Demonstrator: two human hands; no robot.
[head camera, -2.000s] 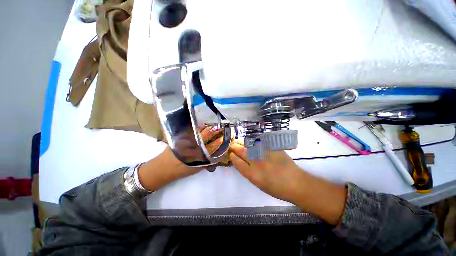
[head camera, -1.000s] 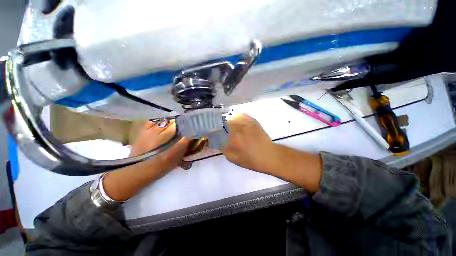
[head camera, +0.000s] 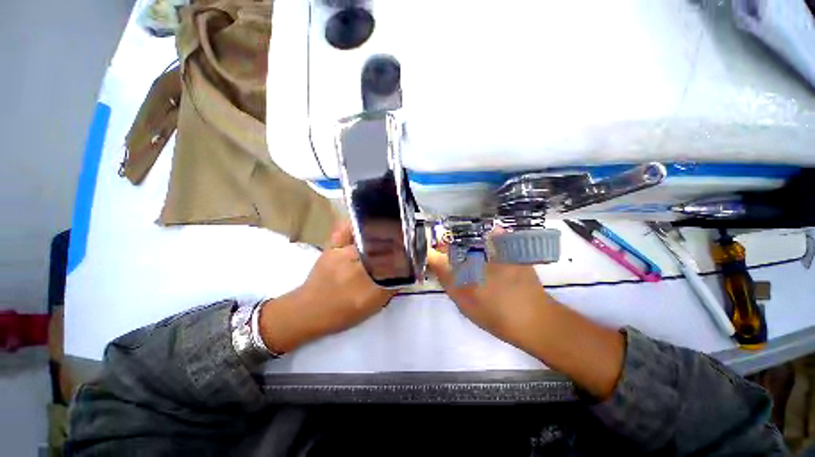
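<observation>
The tan garment panel (head camera: 219, 170) lies on the white table left of the sewing machine (head camera: 554, 80) and runs under its head toward my hands. My left hand (head camera: 335, 290) lies at the cloth's near end, its fingers partly behind the shiny curved guard (head camera: 380, 205). My right hand (head camera: 496, 290) is just right of the needle area, its fingertips hidden behind the grey ribbed knob (head camera: 527, 246). The needle, the presser foot and what the fingertips touch cannot be seen.
Snips or pens with pink and blue handles (head camera: 625, 254), a slim white stick (head camera: 706, 290) and a yellow-and-black screwdriver (head camera: 740, 290) lie at right. A brown strip with dots (head camera: 152, 129) lies at left. A ruler (head camera: 420, 391) runs along the front edge.
The view swung in close over the machine and has come back. Compared with the earliest frame, the guard appears further right. A small brown-gold piece seen between my hands no longer shows.
</observation>
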